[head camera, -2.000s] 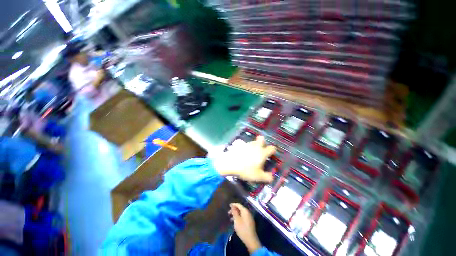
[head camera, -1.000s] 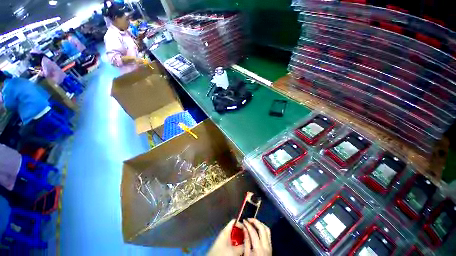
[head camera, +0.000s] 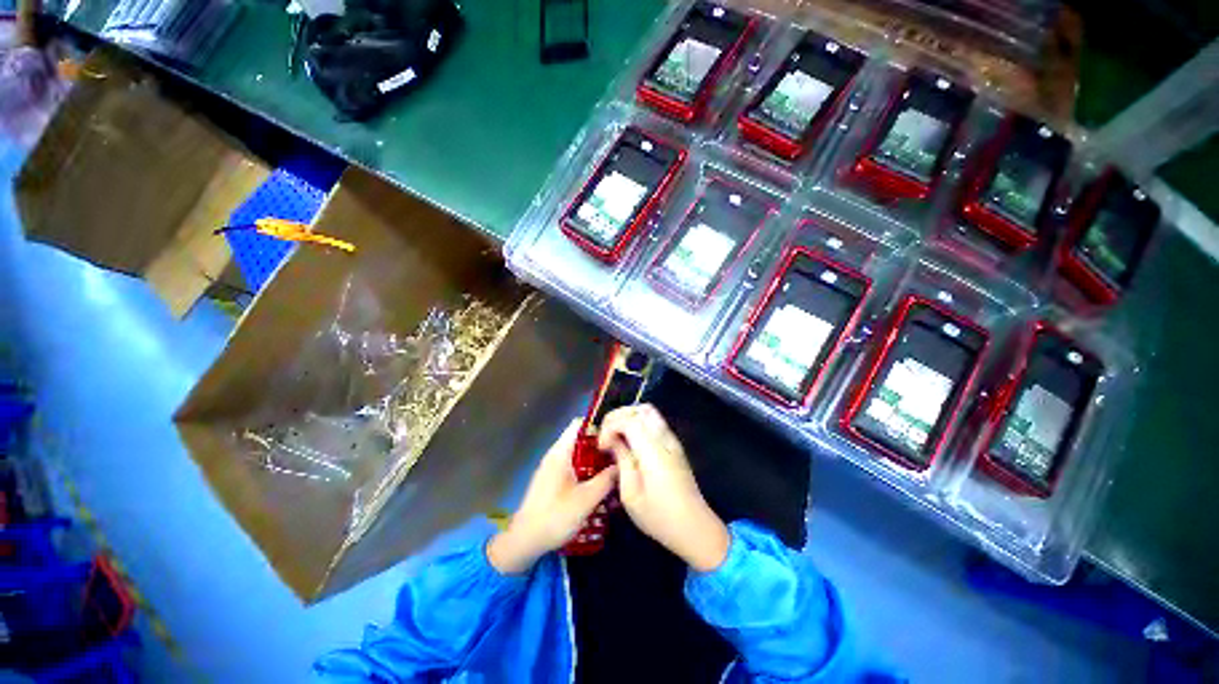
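Observation:
An opened red flip phone (head camera: 590, 532) is over my lap, its red keypad half towards me and its dark screen half pointing away. My left hand (head camera: 551, 501) is closed around its left side. My right hand (head camera: 658, 484) has its fingertips pinched over the phone's middle, at a thin tan-gold strip (head camera: 644, 384) along the screen half; the fingertips' exact hold is partly hidden. A clear blister tray (head camera: 535, 271) holds two rows of red-rimmed phones (head camera: 799, 329). One near-row pocket (head camera: 711, 245) shows no solid red phone, only a fainter one through the plastic.
An open carton (head camera: 274, 501) with tangled tan and clear scraps (head camera: 435, 358) stands left of my hands. Behind it are a blue basket (head camera: 274, 211), an orange-handled tool (head camera: 305, 234) and another carton (head camera: 100, 174). A black bundle (head camera: 381, 56) and a small dark frame (head camera: 563, 30) lie on the green bench.
My view has turned down towards the tray and my lap. My right hand has come in beside my left at the red phone, which now shows its keypad half.

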